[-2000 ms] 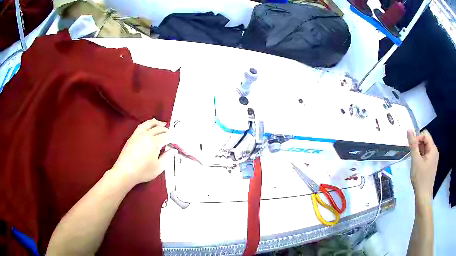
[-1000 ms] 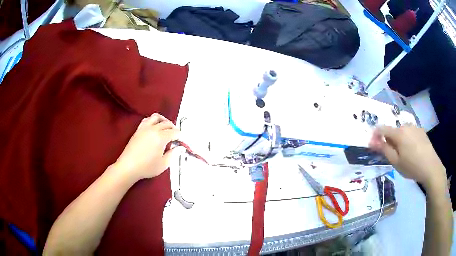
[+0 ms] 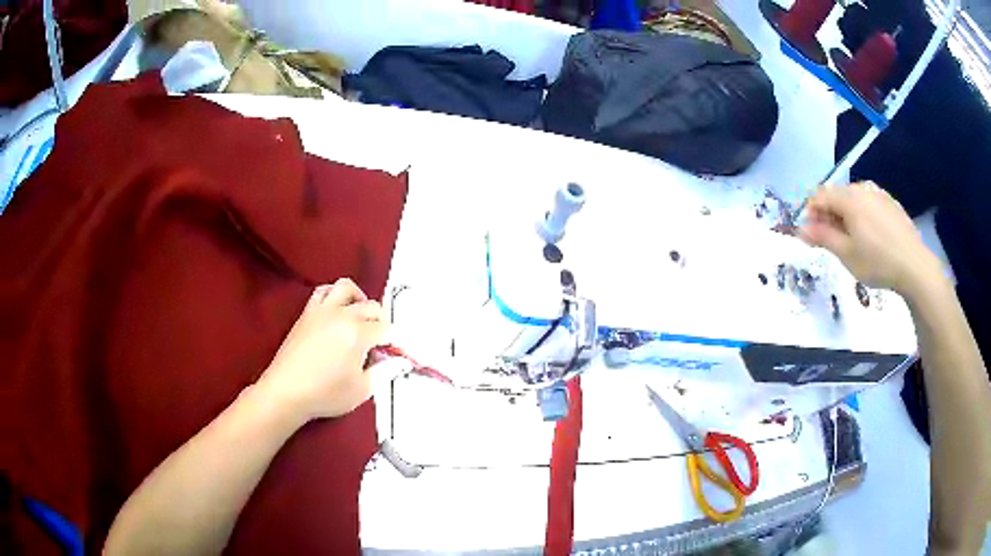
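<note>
The rust-red garment panel lies spread left of the white sewing machine. My left hand grips the panel's right edge, where a short twisted red piece points toward the needle area. The narrow red binding strip hangs from the presser foot area over the table's front edge. My right hand is raised over the back right of the machine head, near the thread guides, fingers bent together. Whether it holds thread cannot be seen.
Scissors with red and yellow handles lie in front of the machine head. A black fabric bundle, dark cloth and khaki fabric lie behind. Dark red thread cones stand at the back right.
My right hand has moved from the machine's right end, across its front panel, to the back of the head. My left hand stays at the panel edge. The view has shifted slightly.
</note>
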